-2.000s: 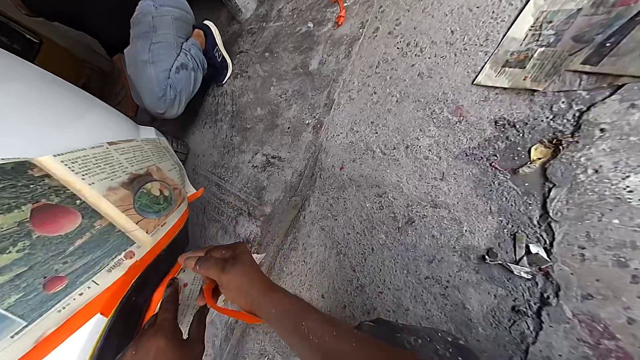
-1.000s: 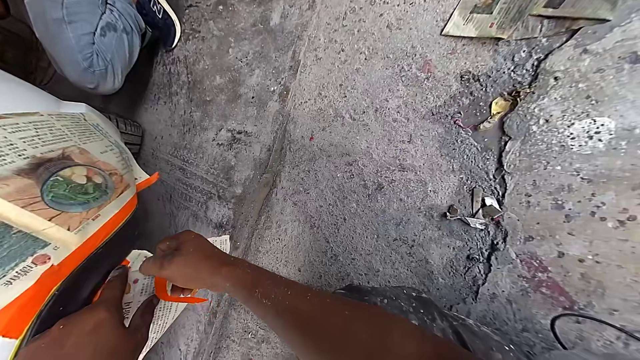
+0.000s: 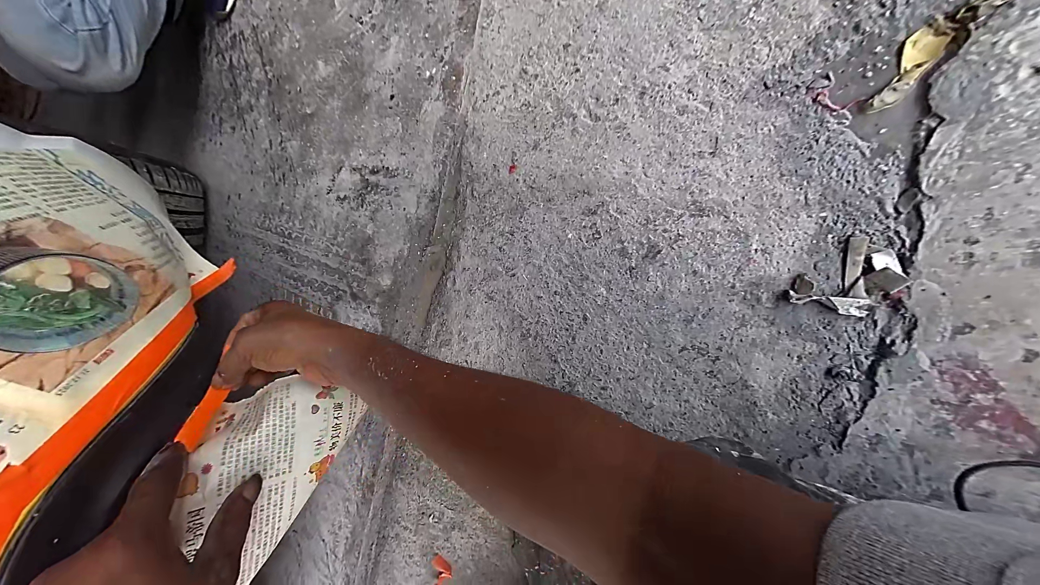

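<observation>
My left hand (image 3: 154, 520), at the lower left, lies with fingers spread on a sheet of newspaper (image 3: 268, 439) along the black edge of a vehicle's body (image 3: 122, 447). Above it my right hand (image 3: 272, 345) pinches a strip of orange masking tape (image 3: 201, 418) that runs down the paper's left edge to my left fingers. Beyond the black edge, a second printed sheet (image 3: 49, 195) covers a panel, bordered by more orange tape (image 3: 114, 390) with a loose end sticking out at its top corner.
A tire (image 3: 175, 195) shows behind the covered panel. A person's leg in blue jeans (image 3: 81, 41) is at the upper left. On the rough concrete floor (image 3: 569, 244) lie a dry leaf (image 3: 914, 65), crumpled scraps (image 3: 853, 284) and an orange tape scrap (image 3: 441, 567). A crack runs down the right.
The orange strip, curled by my right hand a second ago, now lies straighter along the newspaper's edge. My left hand's fingers have spread over the sheet. The view has shifted.
</observation>
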